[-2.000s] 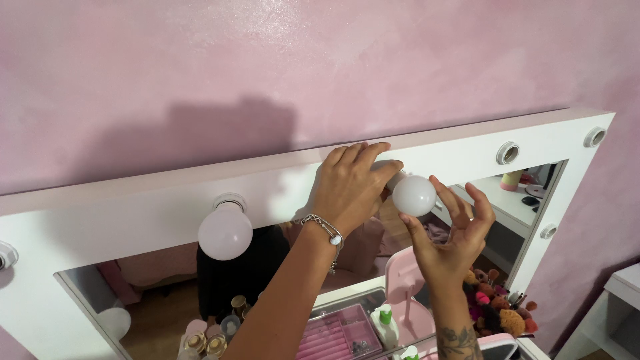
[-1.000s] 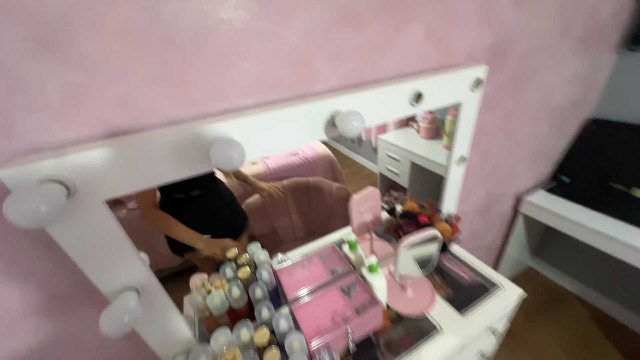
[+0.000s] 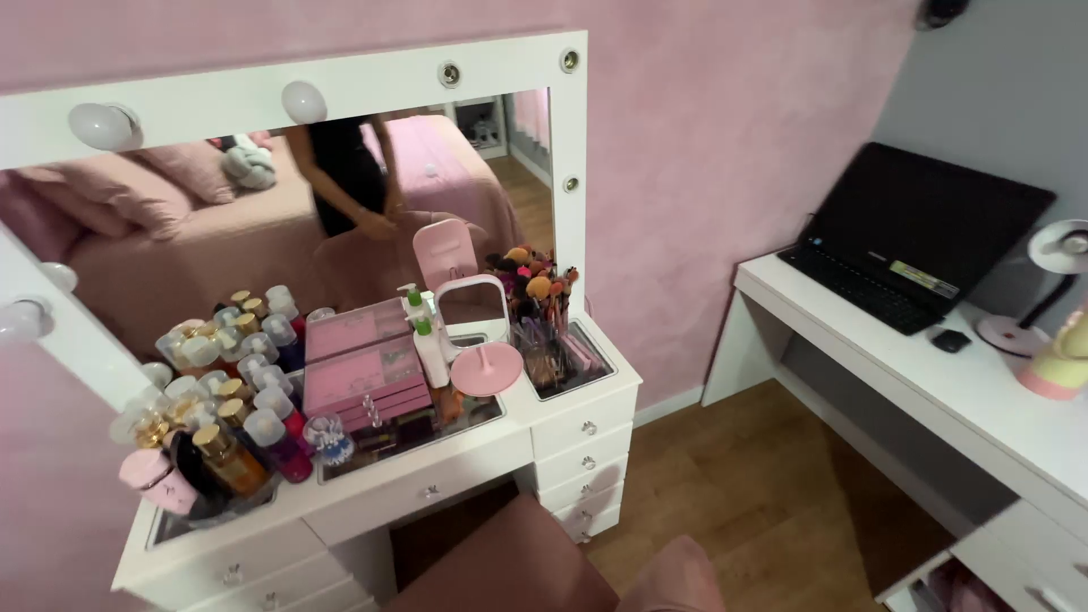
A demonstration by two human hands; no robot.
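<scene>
Neither of my hands shows directly; only a reflection of a person in dark clothing with hands low in front of the body appears in the mirror (image 3: 255, 195). The mirror's white frame (image 3: 374, 81) carries round white bulbs, one (image 3: 304, 102) on the top rail and another (image 3: 104, 126) at its left. Toward the right corner are bulbless sockets, one (image 3: 450, 74) on the top rail, one (image 3: 570, 59) at the corner and one (image 3: 571, 183) on the right side.
The white vanity (image 3: 586, 408) holds perfume bottles (image 3: 229, 459), a pink organizer box (image 3: 365, 374), a small pink stand mirror (image 3: 486, 369) and makeup brushes (image 3: 544, 289). A pink chair (image 3: 510, 561) stands before it. At right, a white desk (image 3: 858, 323) bears a black laptop (image 3: 935, 221) and a lamp (image 3: 1011, 336).
Two seconds ago both hands were at a bulb on the top rail; now neither is in direct view. The view has swung right and back, bringing in the desk and vanity drawers.
</scene>
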